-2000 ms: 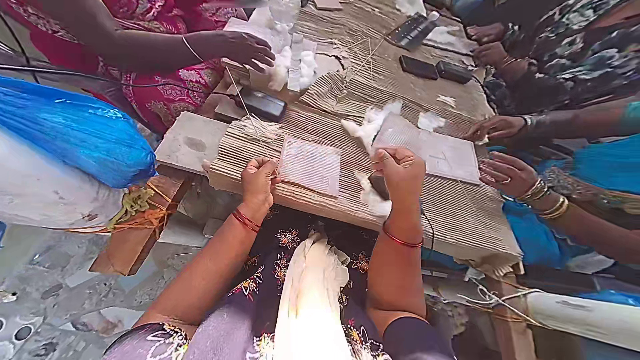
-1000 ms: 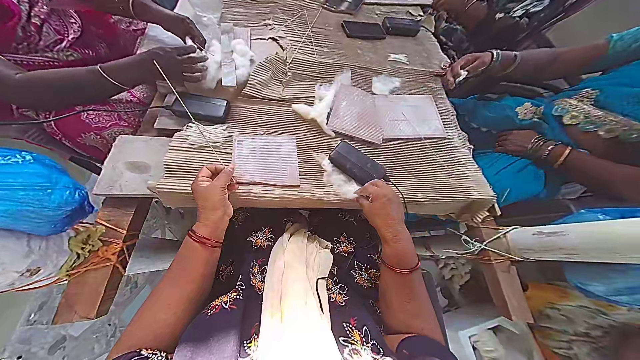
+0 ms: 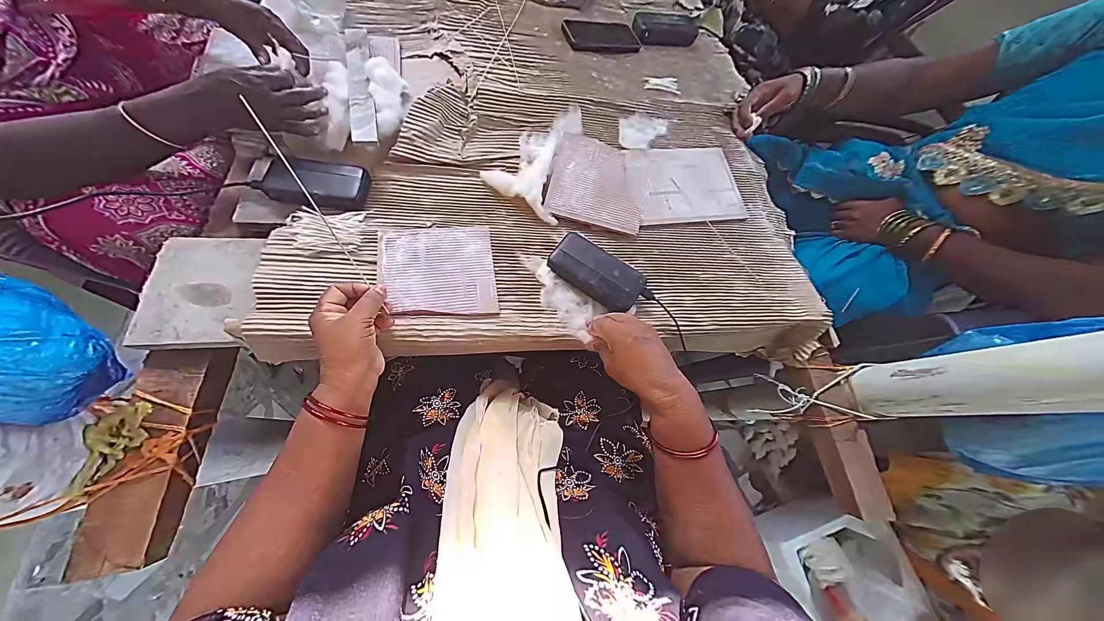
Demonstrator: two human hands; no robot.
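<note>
My left hand point(image 3: 349, 332) pinches the lower end of a thin stick point(image 3: 302, 185), which slants up and to the left. Right beside these fingers lies a square, ribbed translucent board point(image 3: 438, 271). My right hand point(image 3: 634, 358) has its fingertips on the lower edge of a white cotton tuft point(image 3: 565, 297). A black adapter-like box point(image 3: 597, 271) with a cord rests partly over that cotton. Several white wick-like strips point(image 3: 326, 231) lie behind the stick. Farther back are a second ribbed board point(image 3: 593, 183), a pale board point(image 3: 686, 185) and more cotton point(image 3: 526, 172).
Corrugated sheet point(image 3: 716, 285) covers the table. At the left, a co-worker's hands point(image 3: 276, 95) handle cotton near a black box point(image 3: 315, 183). Another person's hands point(image 3: 768, 103) are at the right edge. A phone point(image 3: 601, 35) lies at the back, and a pale pole point(image 3: 983, 379) is tied at the right.
My right hand, raised over the table two seconds ago, is lower, at the cotton by the table's front edge. The camera view has shifted. My left hand stays beside the square board.
</note>
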